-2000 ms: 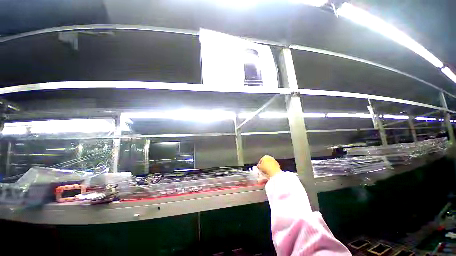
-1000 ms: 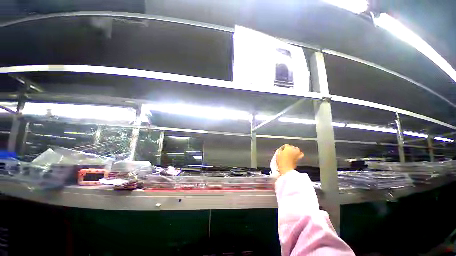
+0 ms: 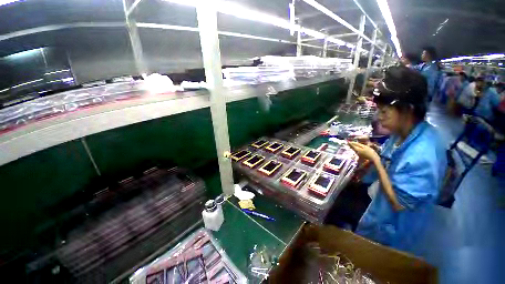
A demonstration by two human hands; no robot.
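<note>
Neither of my hands is in the picture. Nearest in front of me, a clear blister tray (image 3: 191, 260) with pink and dark phone parts lies on the green bench at the bottom, cut off by the edge. A small white bottle (image 3: 212, 217) with a metallic top stands behind it. Right of the bottle are a white crumpled tissue (image 3: 243, 192), a small yellow pad (image 3: 247, 204) and a thin blue pen-like tool (image 3: 258, 214). Stacked blister trays (image 3: 133, 222) at left are blurred.
The neighbour's tray stack (image 3: 260, 176) holds dark screens edged gold and red. An open brown carton (image 3: 354, 244) with scraps is at lower right. A person in blue (image 3: 412, 166) sits at right, hands raised. A post (image 3: 217, 100) and shelf (image 3: 111, 118) rise behind the bench.
The view has swung right and down from the shelf to the bench. The hand in a pink sleeve, earlier raised at the shelf, has left the picture. The neighbour and carton now show.
</note>
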